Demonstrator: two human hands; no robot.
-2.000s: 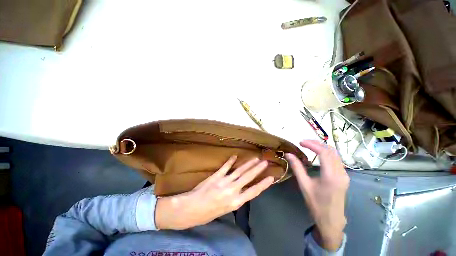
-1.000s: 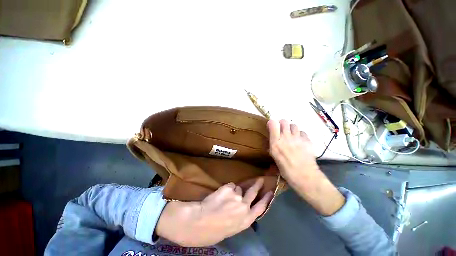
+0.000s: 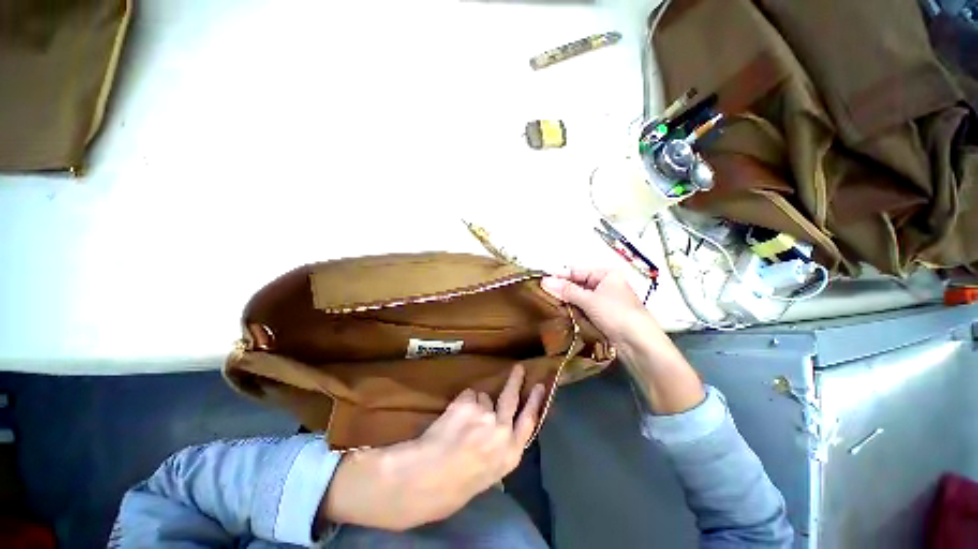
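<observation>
A tan-brown handbag (image 3: 375, 388) lies with its mouth open at the table's front edge, over my lap. A white label (image 3: 434, 347) shows on its inner wall, below a flap with a zip line (image 3: 418, 297). My left hand (image 3: 456, 456) lies on the near side of the bag, its fingers pressed on the lining at the mouth. My right hand (image 3: 603, 306) holds the bag's edge at the right corner with thumb and fingers. Gold rings show at the left end (image 3: 257, 335). The pen-like tool (image 3: 491, 242) lies just behind the bag.
On the white table (image 3: 268, 129) lie a yellow block (image 3: 546, 134), a slim metallic tool (image 3: 575, 50) and red-and-black snips (image 3: 625, 249). A cream cup (image 3: 625, 188) holds tools. Brown bags (image 3: 858, 97) pile at right; another bag (image 3: 59, 80) is at upper left. A grey cabinet (image 3: 901, 407) stands at lower right.
My right hand came from beside the bag onto its right corner and now pinches the edge. The mouth opened, showing the label, and the flap now stands out more. The view has shifted.
</observation>
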